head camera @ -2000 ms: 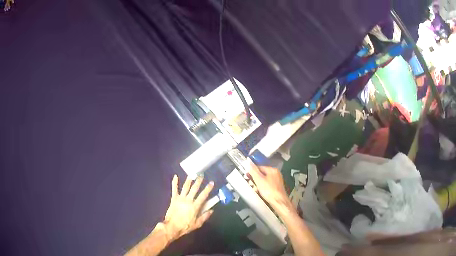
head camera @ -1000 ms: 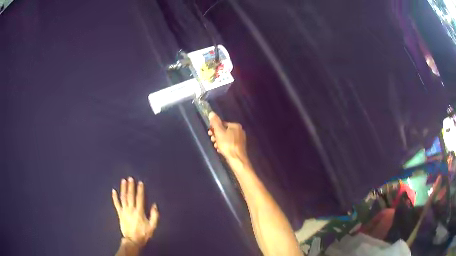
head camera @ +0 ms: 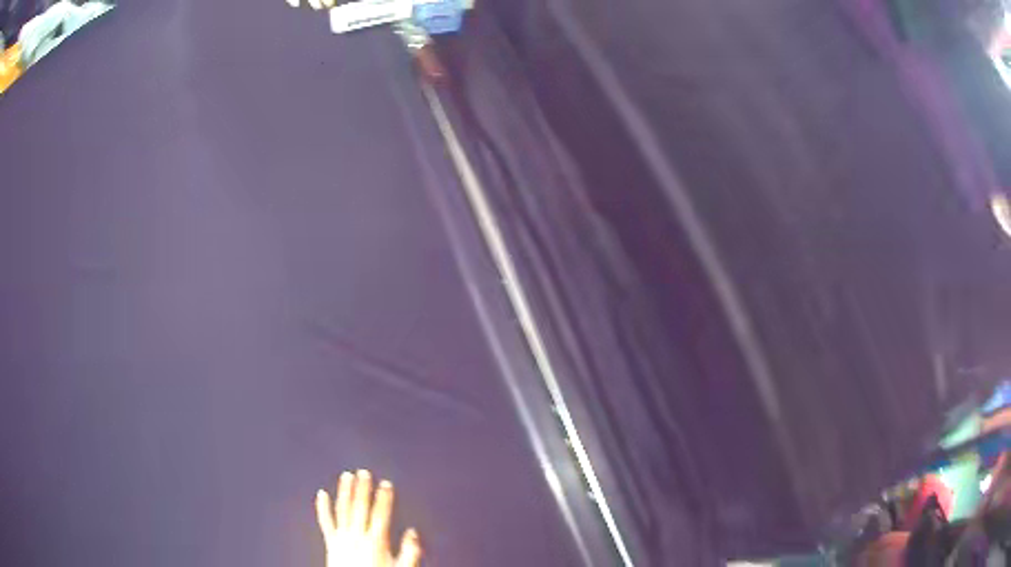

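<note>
The dark purple-navy cloth (head camera: 222,277) fills most of the view. The silver cutter track (head camera: 504,271) runs across it from the top centre to the bottom edge. The white end cutter (head camera: 373,14) sits at the far end of the track, cut off by the top edge. Its cutter handle (head camera: 429,66) points back toward me, with no hand on it. My left hand (head camera: 366,532) is low in the frame, left of the track, palm down on the cloth, fingers spread, empty and partly cut off. My right hand is out of the picture.
Fingertips (head camera: 312,3) show at the top edge beside the cutter, apparently another person's. Mixed coloured scraps (head camera: 956,471) lie beyond the cloth at the lower right. White and orange material (head camera: 50,35) shows at the upper left corner.
The cutter has moved away along the track to the top edge. My right hand has left its handle and the view. My left hand shows lower and slightly further right.
</note>
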